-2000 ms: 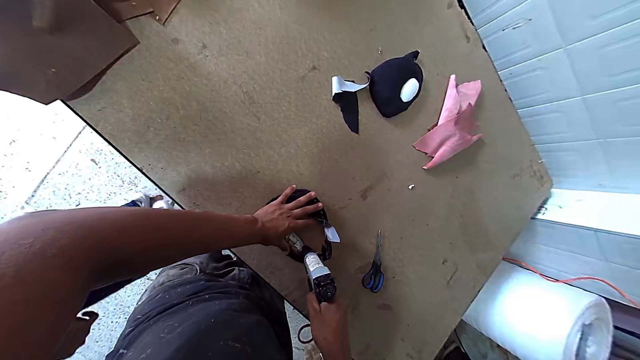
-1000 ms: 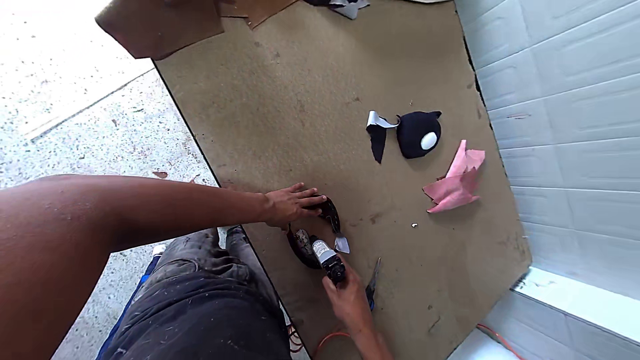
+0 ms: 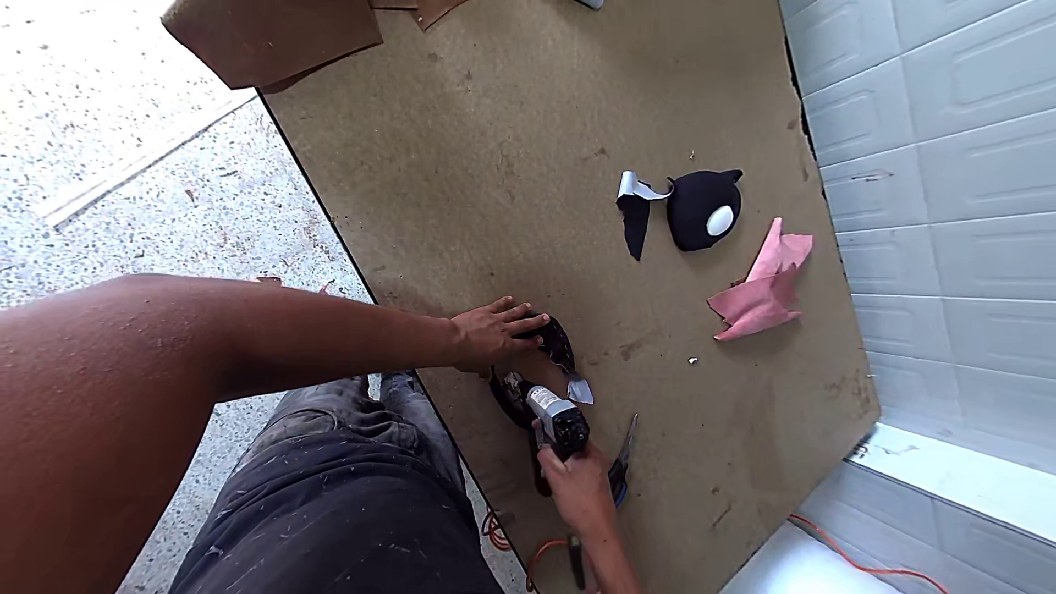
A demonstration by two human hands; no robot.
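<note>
My left hand (image 3: 497, 334) lies flat with its fingers apart, pressing on a curved black padded piece (image 3: 558, 342) near the table's edge. A grey-white flap (image 3: 580, 389) sticks out at that piece's right end. My right hand (image 3: 573, 478) grips a corded-looking power tool (image 3: 554, 412) with a light grey body and a black rear; its head points at the inside of the black piece, close to my left palm. What the tool's tip touches is too small to tell. Scissors (image 3: 624, 462) with dark blue handles lie just right of my right hand.
A black rounded pad with a white oval (image 3: 704, 210), a black strip with white backing (image 3: 635, 216) and pink scraps (image 3: 764, 285) lie farther off. Brown sheets (image 3: 289, 37) overhang the far left corner. An orange cord (image 3: 544, 554) runs over the near edge. A panelled wall (image 3: 949, 206) stands right.
My right hand and the tool have shifted relative to the scissors, which show more than one second ago. My left hand stays on the black piece. The view has shifted.
</note>
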